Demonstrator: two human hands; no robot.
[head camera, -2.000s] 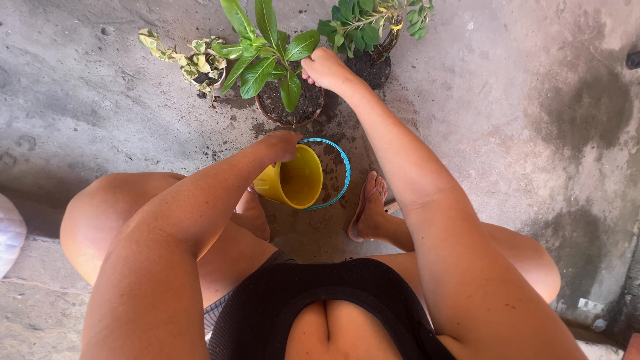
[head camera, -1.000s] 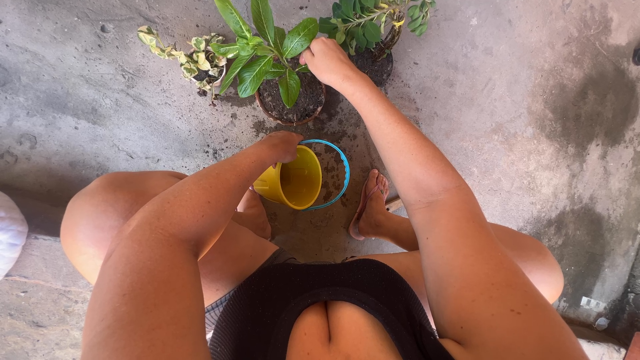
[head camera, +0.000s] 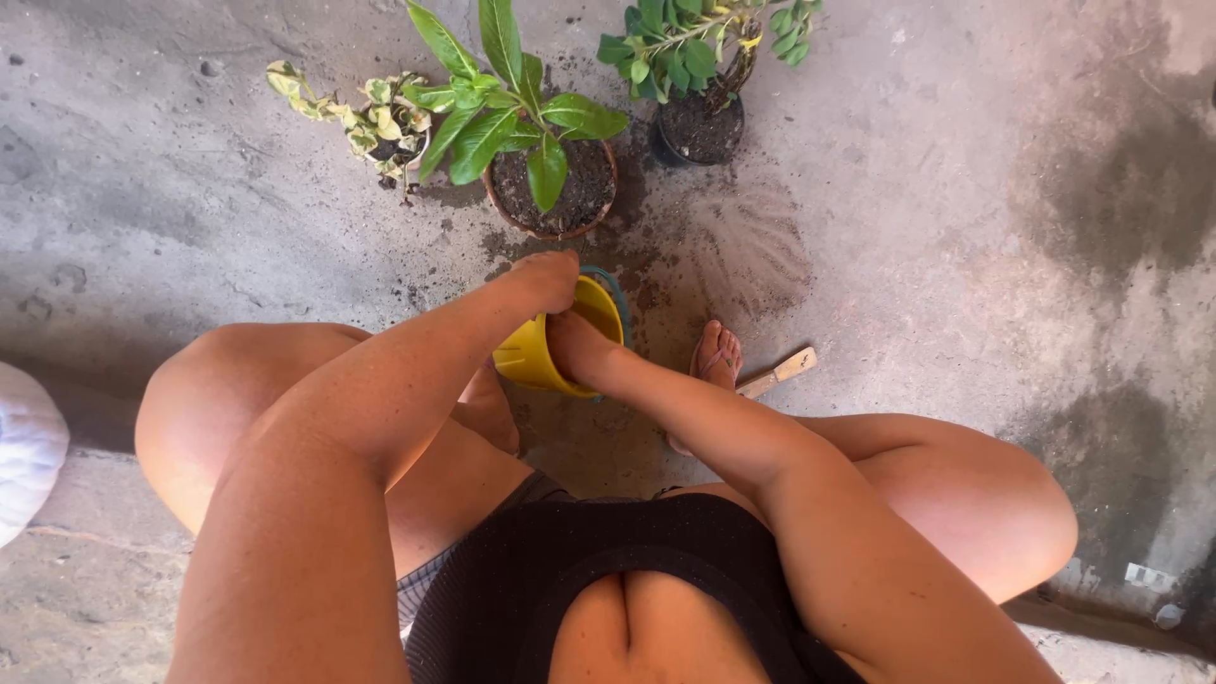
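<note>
My left hand (head camera: 549, 281) grips the rim of a yellow plastic bucket (head camera: 528, 357), which is tilted toward me between my feet. Inside its mouth is my right hand (head camera: 578, 348), its fingers hidden by the bucket, so what they hold cannot be told. The bucket's blue handle (head camera: 617, 294) hangs over the far right side. Just beyond the bucket stands a broad-leaved green plant (head camera: 513, 114) in a round brown pot (head camera: 608, 198) of dark soil.
A variegated plant (head camera: 380, 119) in a small pale pot stands left of the middle pot. To the right is a leafy plant (head camera: 698, 57) in a black pot (head camera: 670, 150). A wooden handle (head camera: 781, 372) lies beside my right foot. The concrete floor (head camera: 912, 237) has damp patches.
My right hand has moved from the middle plant down into the bucket. The right-hand pot now stands farther from the middle one, and a fan-shaped mark shows on the floor.
</note>
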